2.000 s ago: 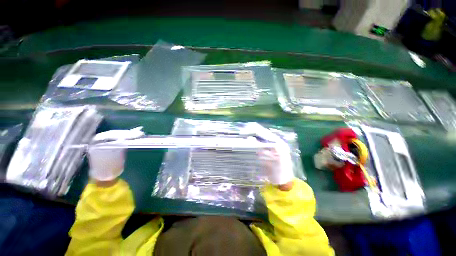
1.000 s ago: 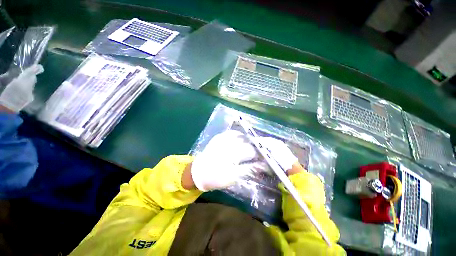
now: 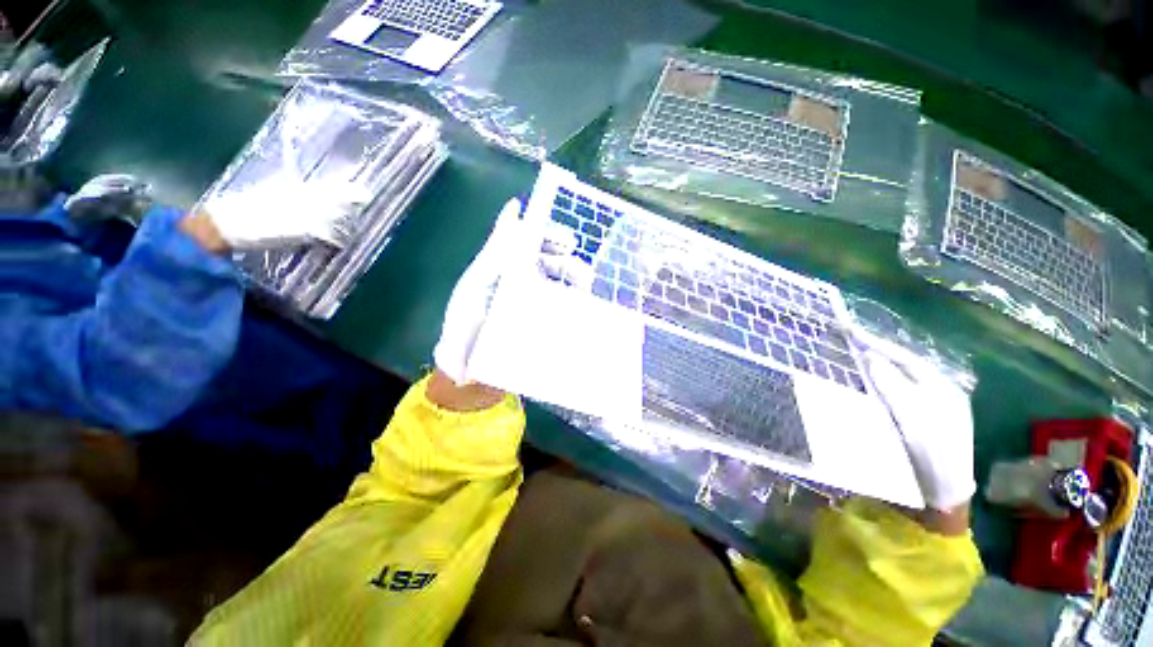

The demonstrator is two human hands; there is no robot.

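Note:
A bare silver laptop top case (image 3: 569, 341) is held up in front of me, its face with key holes and touchpad opening turned to me. My left hand (image 3: 473, 303), in a white glove, grips its left edge. My right hand (image 3: 921, 411), also gloved, grips its right edge. Through the openings I see what lies beneath. A bagged top case (image 3: 752, 487) lies on the bench under it and is mostly hidden.
A stack of bagged top cases (image 3: 411, 171) lies at left, with a neighbour's gloved hand (image 3: 285, 215) on it. Bagged panels (image 3: 746, 126) and a bare panel (image 3: 424, 28) lie beyond. A red holder (image 3: 1056, 550) stands at right beside another panel (image 3: 1129, 556).
The top case has turned from edge-on to face me, and my hands have moved apart to its two ends. The neighbour's hand has reached onto the stack. The view has shifted.

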